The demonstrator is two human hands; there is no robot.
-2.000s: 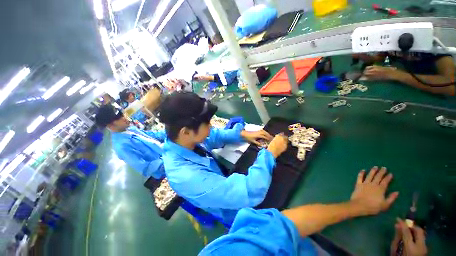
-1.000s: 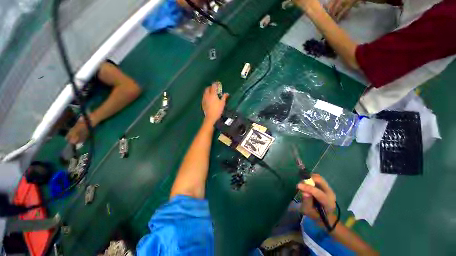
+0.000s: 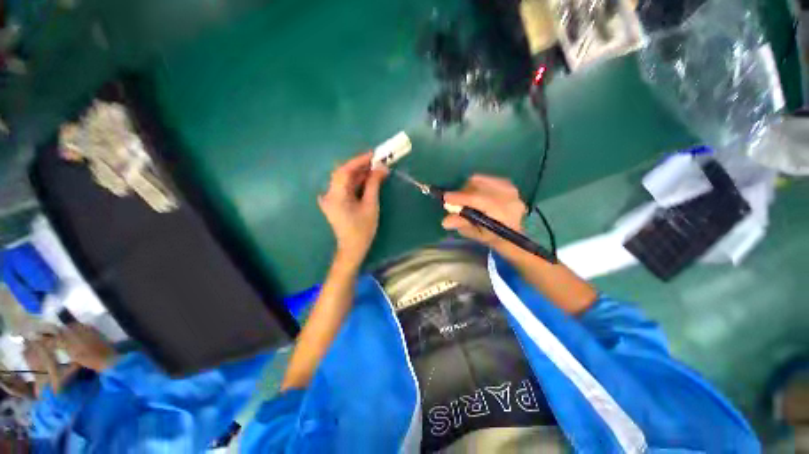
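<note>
My left hand [image 3: 353, 202] pinches a small white module [image 3: 391, 149] by its lower end, above the green bench. Small dark spots show on the module's face. My right hand [image 3: 490, 211] holds a soldering iron [image 3: 497, 228] with a black handle like a pen. The iron's thin metal tip points up and left and reaches the lower part of the module; whether it touches is too blurred to tell.
A black tray [image 3: 182, 266] with piled modules [image 3: 115, 155] lies left, another person's hands [image 3: 66, 350] beyond it. Small black pieces [image 3: 452, 93], the iron stand, a cleaning box [image 3: 596, 31] and clear plastic [image 3: 710, 80] are at upper right. A black gridded tray [image 3: 687, 222] lies right on white sheets.
The view has swung down over the wearer's lap. My left hand, earlier reaching over the bench beside the stand, now holds a module close to the body. The iron's tip has come to the module.
</note>
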